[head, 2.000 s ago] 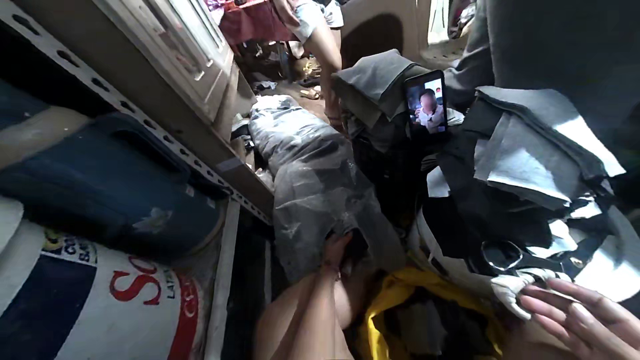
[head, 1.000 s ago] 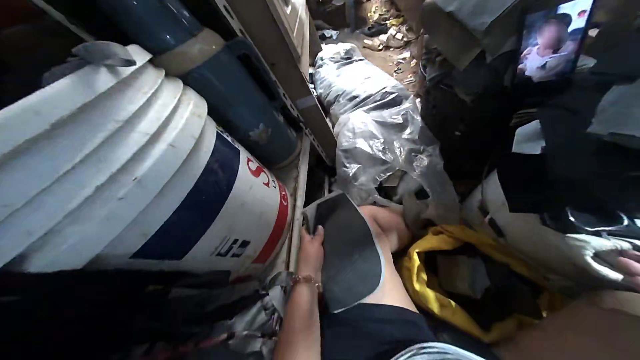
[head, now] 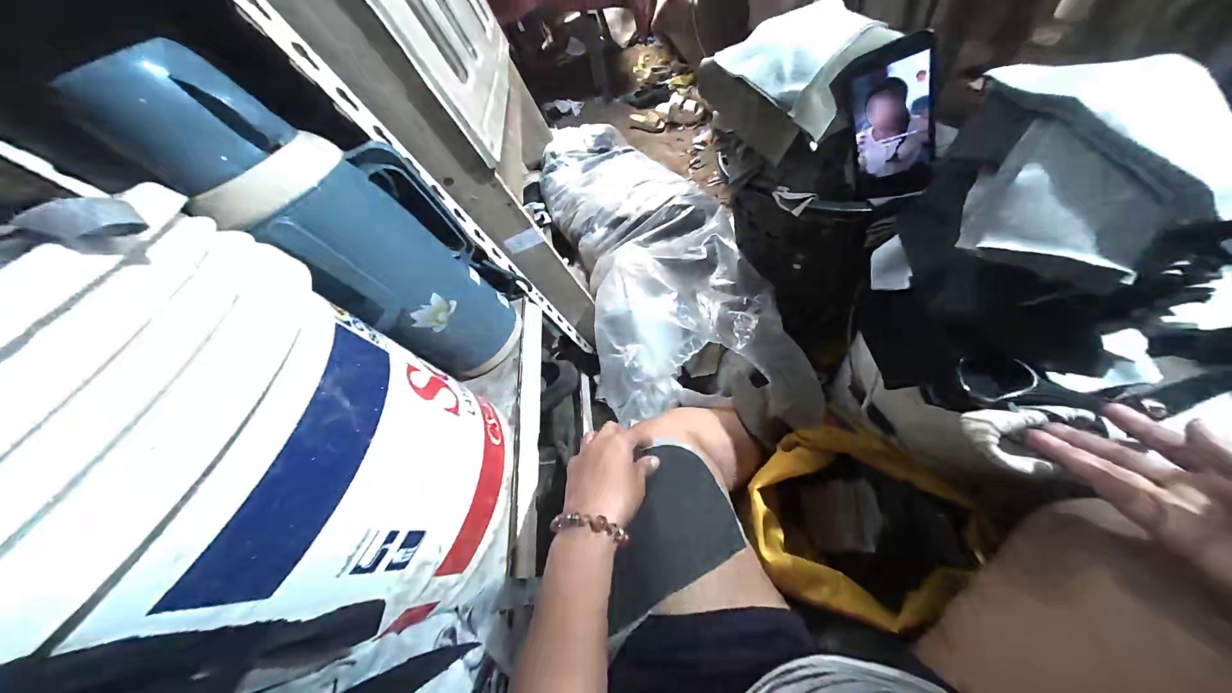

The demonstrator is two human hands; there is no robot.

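A dark grey piece of cut material [head: 679,525] lies across my left thigh. My left hand [head: 611,476], with a bead bracelet at the wrist, rests on its upper left edge near the knee; the fingertips are partly hidden, so its grip is unclear. On the right, my right hand [head: 1145,476] is spread, its fingers beside a whitish rolled cloth edge [head: 1006,441]. Scissors [head: 1001,380] lie just above that edge, among dark scraps. Between my legs stands a yellow-rimmed bag [head: 804,573] with dark and pale pieces inside.
A white plastic bucket [head: 414,462] and a blue vacuum flask [head: 375,250] stand at the left by a perforated metal shelf post [head: 433,188]. Ahead lies a bundle in clear plastic [head: 664,260]. A phone [head: 893,115] leans among grey cloth pieces [head: 1049,202] at the right.
Two seconds ago my left hand was at the plastic-wrapped bundle; now it is at the dark grey piece on my thigh. The view has swung left and partly back.
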